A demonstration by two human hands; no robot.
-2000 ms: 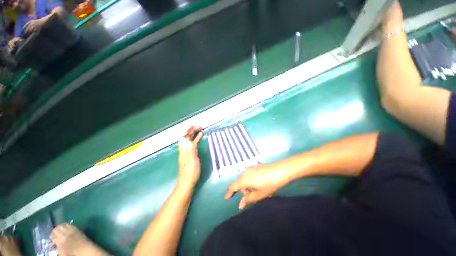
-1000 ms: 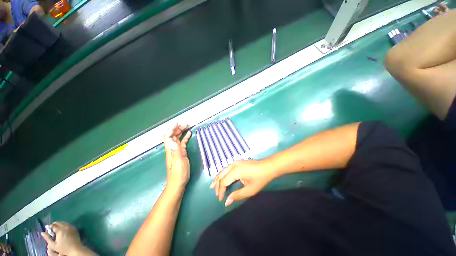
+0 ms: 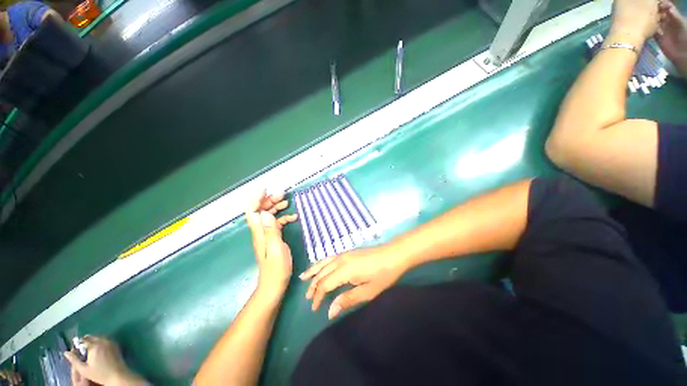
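Observation:
A row of several slim purple-grey pens (image 3: 333,215) lies side by side on the green bench top, slightly fanned, with pale ends toward me. My left hand (image 3: 270,237) stands on edge at the left side of the row, fingers apart, by the rail; I see nothing held in it. My right hand (image 3: 350,277) is palm down just below the pale ends, fingers spread and empty, its fingertips close to the lower left end of the row.
Two single pens (image 3: 399,68) lie on the dark belt (image 3: 226,113) beyond the white rail (image 3: 324,151). Yellow tape (image 3: 154,238) is on the rail. A metal post (image 3: 516,30) stands at upper right. Neighbours' hands and pen piles (image 3: 646,74) are at right and lower left (image 3: 56,366).
The dark piece at my left fingertips two seconds ago no longer shows. My right hand has moved slightly left along the pale ends. The right neighbour's arm has shifted, and the view has shifted too.

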